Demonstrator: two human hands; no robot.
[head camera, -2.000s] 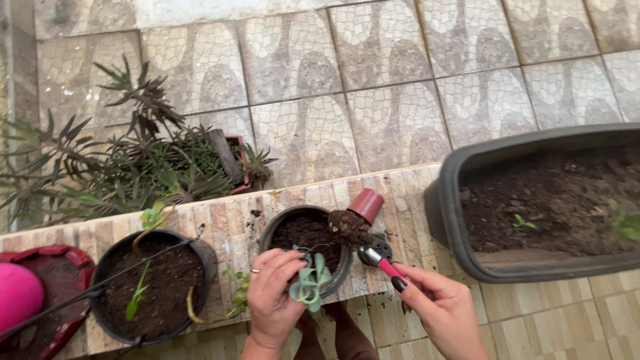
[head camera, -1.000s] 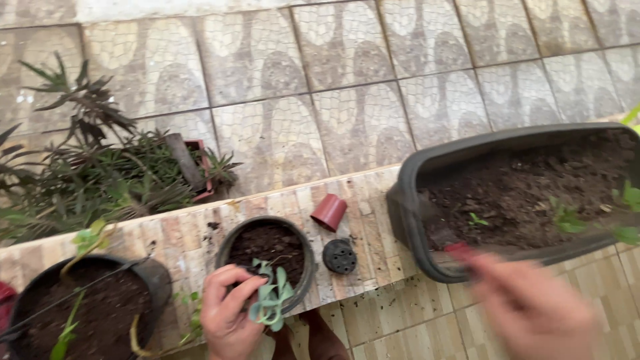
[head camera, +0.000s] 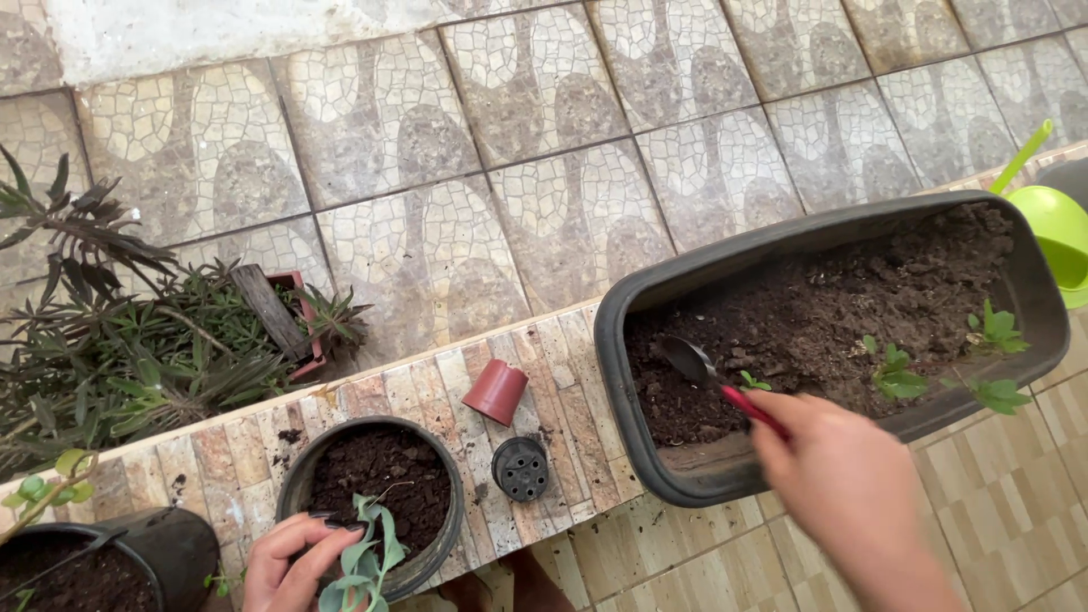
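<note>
My left hand (head camera: 297, 557) pinches a blue-green succulent cutting (head camera: 370, 557) over the near side of a round dark pot (head camera: 455, 484) of soil. My right hand (head camera: 837, 476) grips the red handle of a small metal spoon (head camera: 690, 360), whose bowl touches the soil at the left end of a long dark planter (head camera: 620, 374). Between the two containers, a small reddish-brown plastic pot (head camera: 495, 392) lies tipped over, and a small black pot (head camera: 520, 469) shows its base with holes.
Another dark soil pot (head camera: 191, 552) stands at lower left on the tiled ledge (head camera: 382, 395). Spiky plants (head camera: 153, 357) grow beyond the ledge. A lime-green plastic container (head camera: 1054, 234) is behind the planter's right end. Leafy shoots (head camera: 901, 374) grow in the planter.
The right hand and spoon have moved right from beside the round pot to the long planter. The spoon's earlier heap of soil is gone from it. The left hand still holds the cutting.
</note>
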